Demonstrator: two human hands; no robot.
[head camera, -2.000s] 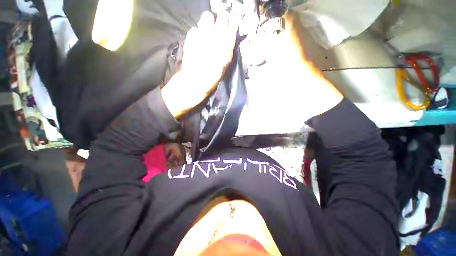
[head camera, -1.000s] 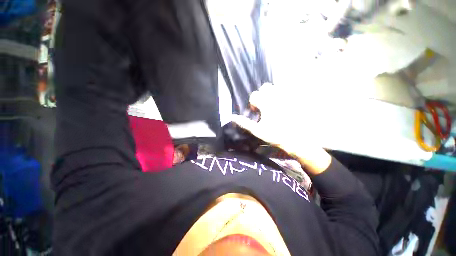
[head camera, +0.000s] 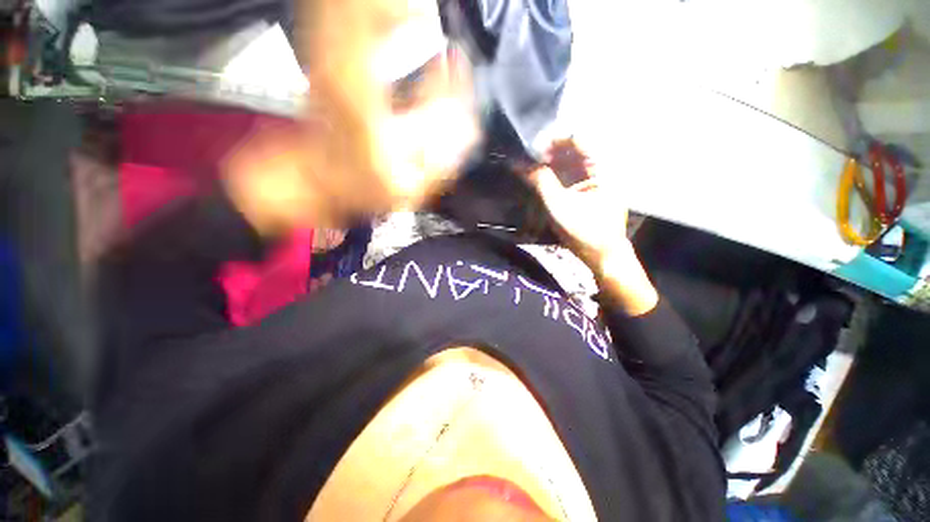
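The dark shiny garment piece (head camera: 530, 61) hangs over the near edge of the glaring white table (head camera: 693, 153), in the upper middle. Black cloth lies below it, between my hands. My right hand (head camera: 591, 209) is at the table's near edge, with its fingertips by the lower end of the dark cloth; whether they grip it is unclear. My left hand (head camera: 347, 153) is a large bright blur left of the cloth, raised close to the camera; its fingers and anything in them cannot be made out. The needle area is not in view.
Scissors with red and orange-yellow loops (head camera: 867, 194) lie at the right table edge, by a turquoise tray (head camera: 887, 267). Black and white garment pieces (head camera: 775, 357) hang at lower right. Red-pink cloth (head camera: 153, 153) is at left. A pale curved sheet (head camera: 816, 31) is at top right.
The view has shifted. My left hand has come into view as a blur at left. The large dark cloth at left has gone from there, exposing more red-pink cloth. My right hand stays near the table edge.
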